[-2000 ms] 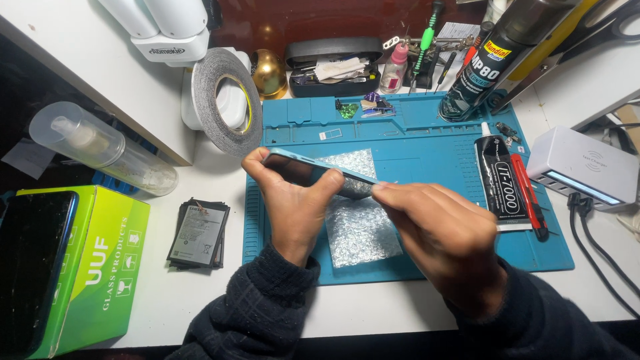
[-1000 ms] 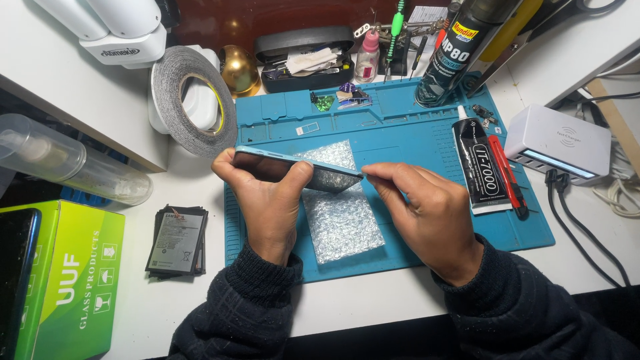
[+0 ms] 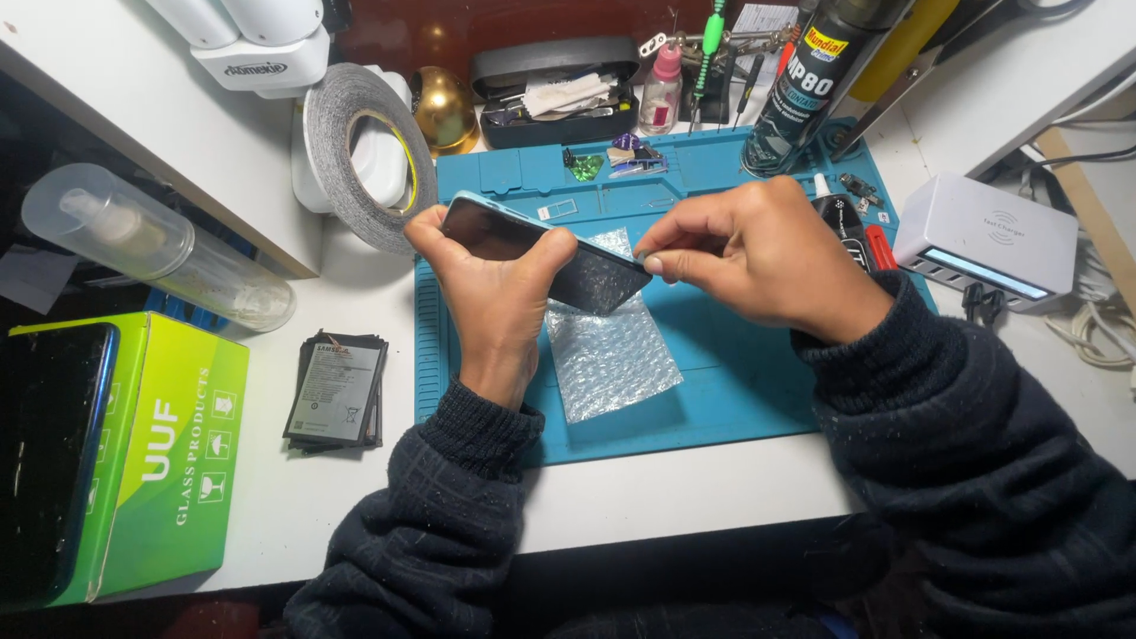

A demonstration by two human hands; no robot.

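Note:
My left hand (image 3: 497, 297) grips a smartphone (image 3: 541, 257) with a light blue frame, thumb over its dark screen. The phone is tilted above a sheet of bubble wrap (image 3: 612, 373) on a blue silicone repair mat (image 3: 737, 382). At the phone's right end my right hand (image 3: 754, 253) has thumb and forefinger pinched together by the edge; whether something small is between them cannot be told. A tube of glue (image 3: 839, 222) and a red-handled tool (image 3: 880, 248) lie partly hidden behind the right hand.
Stacked phone batteries (image 3: 335, 390) and a green box (image 3: 177, 461) with a phone (image 3: 53, 453) on it stand left. Behind are a roll of tape (image 3: 333, 151), an open black case (image 3: 559, 124), a small bottle (image 3: 661, 93) and a spray can (image 3: 808, 89). A white charger (image 3: 985, 235) stands right.
My right hand stays at the phone's right end, while the glue tube, fully visible a second ago, is now largely covered by it. My left hand keeps its hold on the phone.

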